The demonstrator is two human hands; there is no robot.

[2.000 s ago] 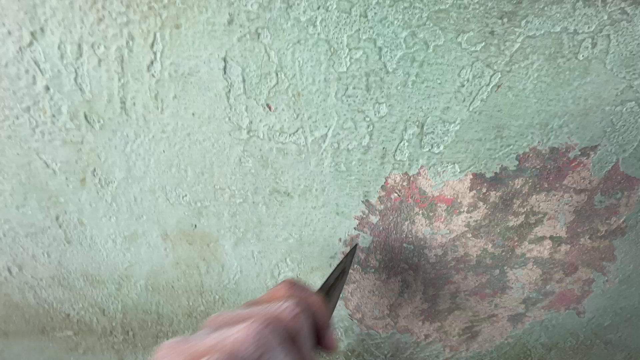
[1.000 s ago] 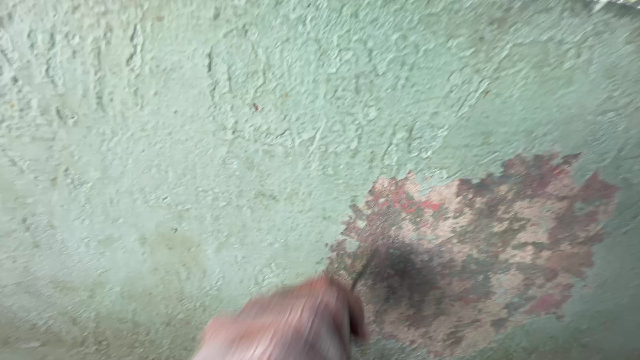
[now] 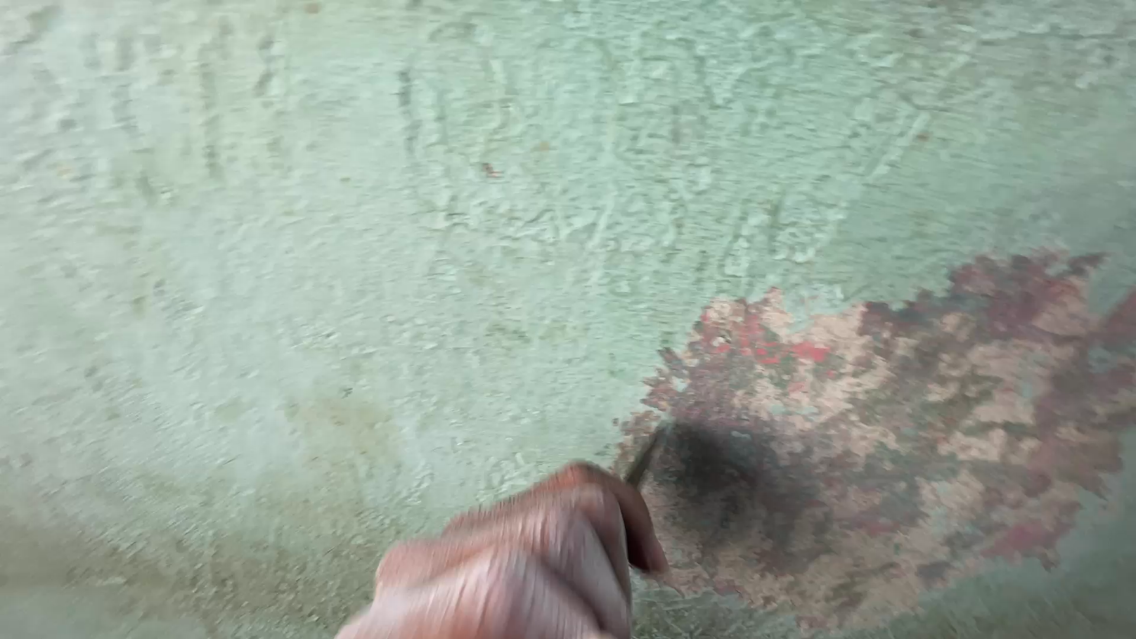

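My left hand (image 3: 532, 550) reaches in from the bottom, left of centre, blurred, with its back and knuckles facing the camera. Its curled fingers are closed around a pointed metal blade, likely a knife (image 3: 646, 454); the handle is hidden by the hand. The blade slants up and right, its tip at the left edge of a bare patch (image 3: 932, 444) in the painted wall. Pink, red and grey layers show in that patch, and a dark shadow falls just right of the blade. The right hand is out of view.
Rough, pale green paint (image 3: 355, 248) with raised ridges covers the wall above and left of the patch. A brownish stain (image 3: 342, 430) lies left of the hand, and darker grime runs along the lower left.
The hand and blade have shifted along the left edge of the patch, and less of the blade shows than two seconds ago. The view has moved slightly.
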